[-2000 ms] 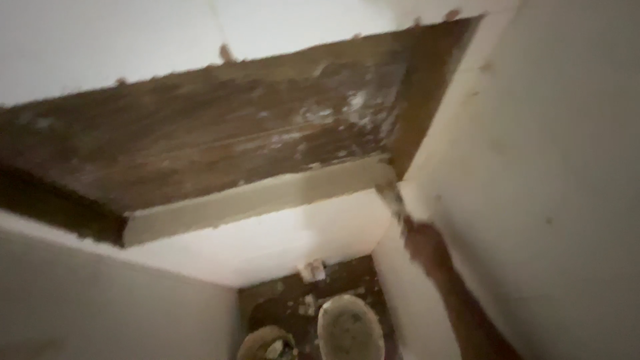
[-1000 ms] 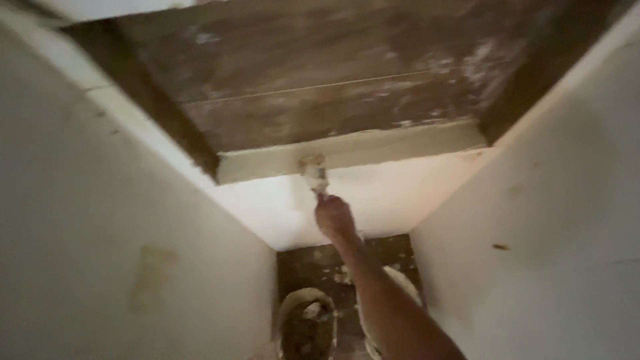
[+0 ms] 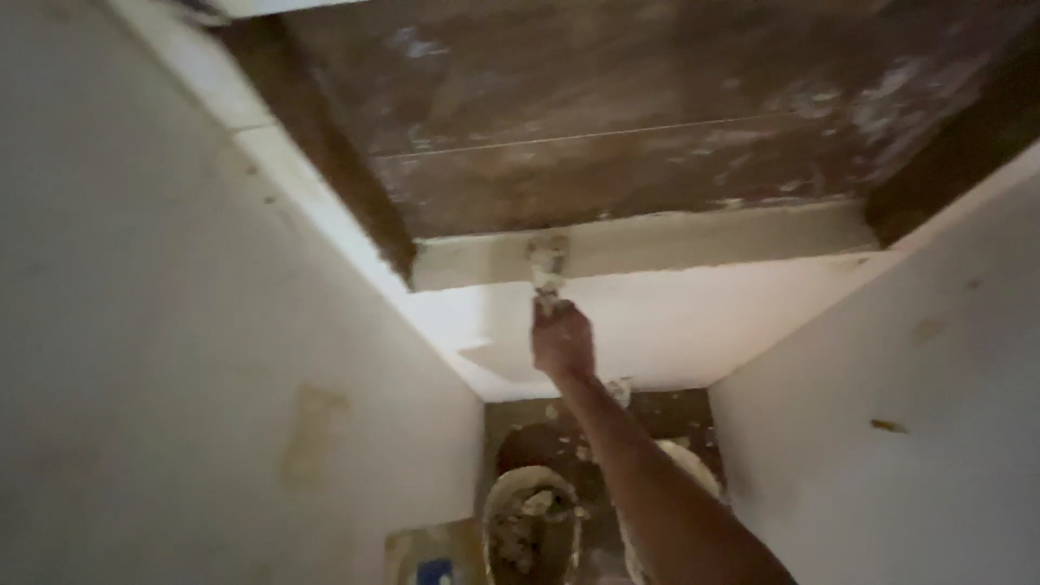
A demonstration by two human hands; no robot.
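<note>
My right hand (image 3: 563, 337) grips the handle of a putty knife (image 3: 548, 264), smeared with pale compound. Its blade end lies against the cream-coloured edge strip (image 3: 699, 240) of a recessed opening, toward the strip's left end. Above the strip is a brown, stained panel (image 3: 569, 154) with whitish smears and a thin line across it. My left hand is out of view.
Pale walls (image 3: 244, 325) (image 3: 894, 374) stand close on both sides. Below, on the dark, spattered floor (image 3: 601, 479), are a bucket (image 3: 530, 479) with lumpy material inside and a second pale-rimmed container (image 3: 691, 463), partly behind my forearm. A board with a blue patch (image 3: 435, 569) lies at the lower left.
My right hand with the putty knife has gone from the strip's right end to near its left end, moving little in the last second. The view has shifted considerably.
</note>
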